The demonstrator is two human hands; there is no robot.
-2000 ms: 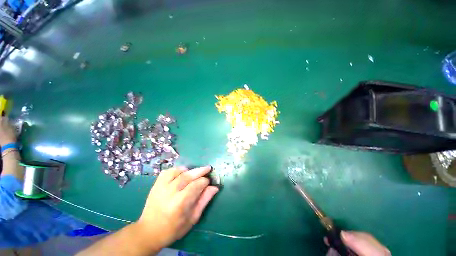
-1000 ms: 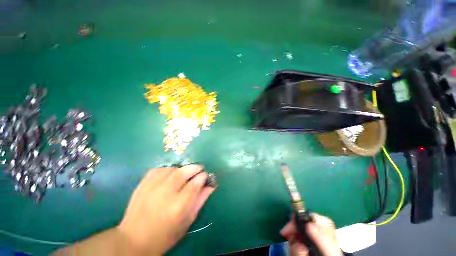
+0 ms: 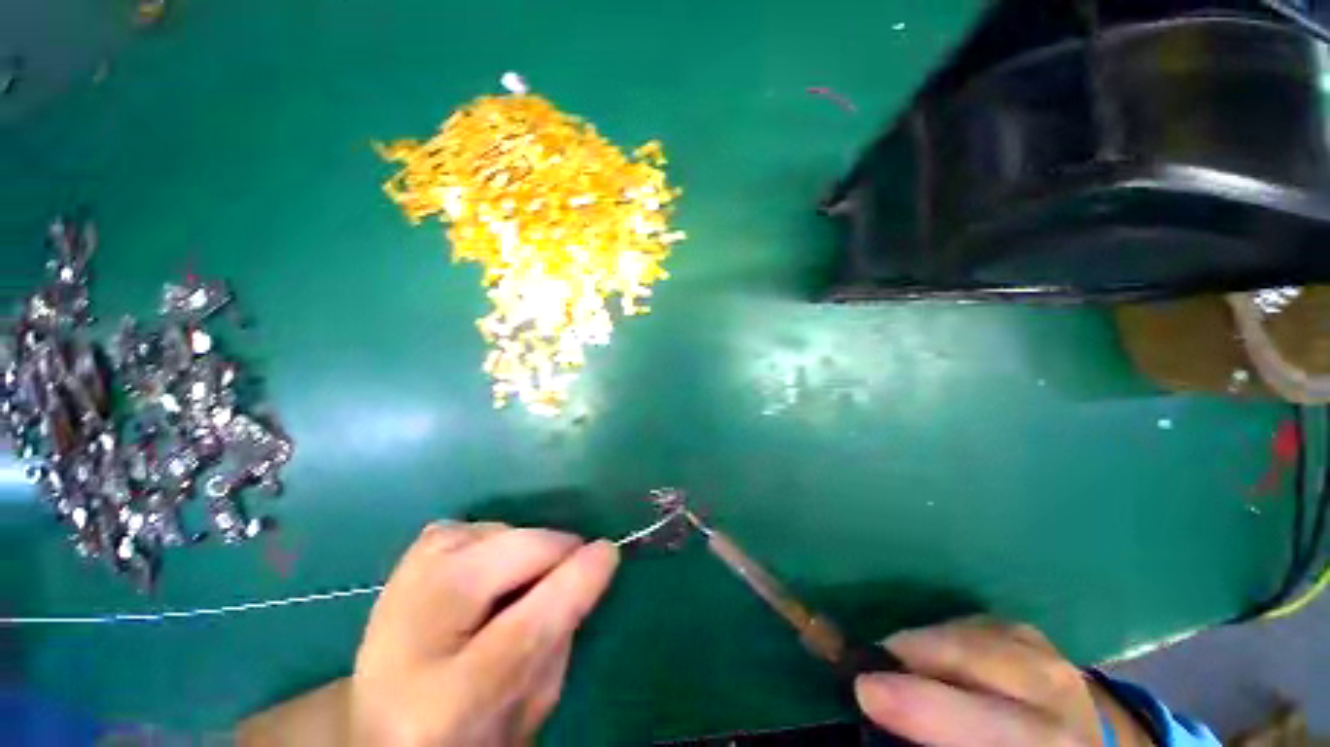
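Note:
My left hand [image 3: 474,628] pinches a thin silvery solder wire [image 3: 642,534] between thumb and forefinger; its end reaches a small metal piece [image 3: 668,501] on the green mat. The wire also trails off to the left. My right hand [image 3: 985,686] holds a soldering iron [image 3: 776,595] by its dark handle. The iron's tip is at the metal piece, close to the wire's end. A pile of small yellow and pale bits [image 3: 547,204] lies beyond my left hand. A pile of silver-brown metal pieces [image 3: 139,416] lies at the left.
A large black box-like frame [image 3: 1079,161] stands at the upper right. A brown ring-shaped container [image 3: 1266,347] shows partly behind it. Black and yellow-green cables [image 3: 1298,595] run at the right edge. Small specks [image 3: 831,365] lie on the mat. A blue band is on my right wrist.
My left hand now holds the solder wire out to a metal piece. The iron has moved left to that piece. The view has shifted and the piles and black frame look larger.

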